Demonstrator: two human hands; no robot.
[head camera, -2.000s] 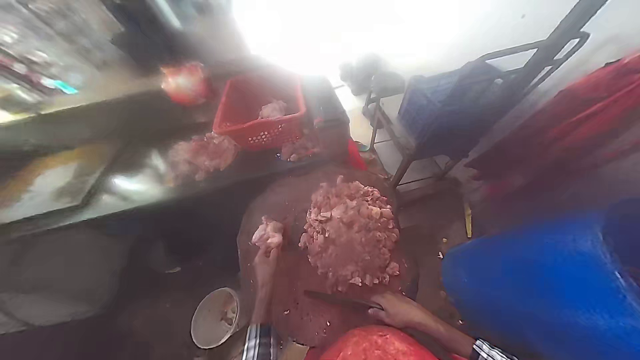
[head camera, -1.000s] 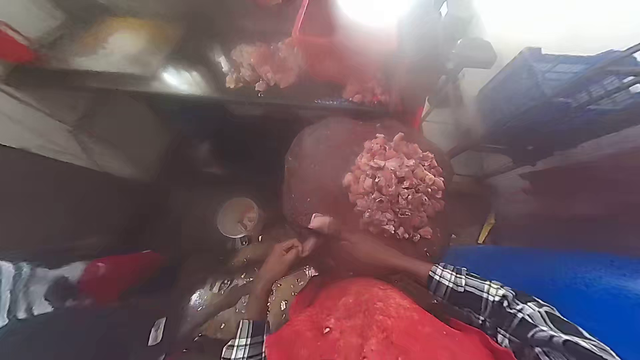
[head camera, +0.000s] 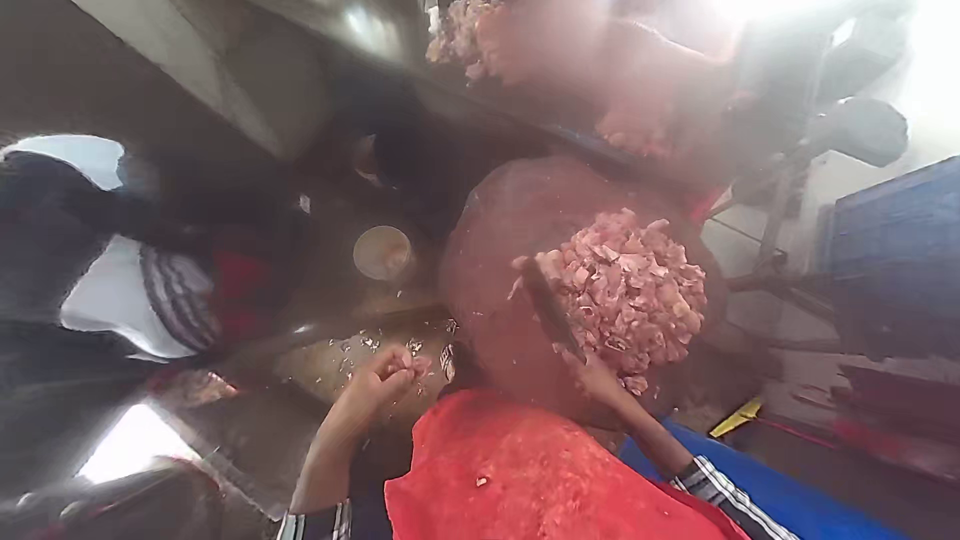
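A heap of chopped raw meat (head camera: 634, 292) lies on the right part of a round chopping block (head camera: 502, 300). My right hand (head camera: 596, 375) grips a knife (head camera: 553, 307) with a broad dark blade, which lies along the heap's left edge with a few pieces of meat by its tip. My left hand (head camera: 390, 375) is left of the block, its fingers closed on a small piece of raw meat (head camera: 418, 365), above a surface strewn with scraps. A red apron (head camera: 525, 472) covers my front.
A round tub (head camera: 382, 253) stands left of the block. More raw meat (head camera: 465, 37) lies on the counter beyond. A blue crate (head camera: 900, 255) is at the right, a blue barrel (head camera: 780, 487) at the lower right. Another person's striped sleeve (head camera: 176, 296) shows at the left.
My left hand has moved left, away from the block's edge. The knife now lies against the heap, with my right hand beside it. The view has turned and shifted.
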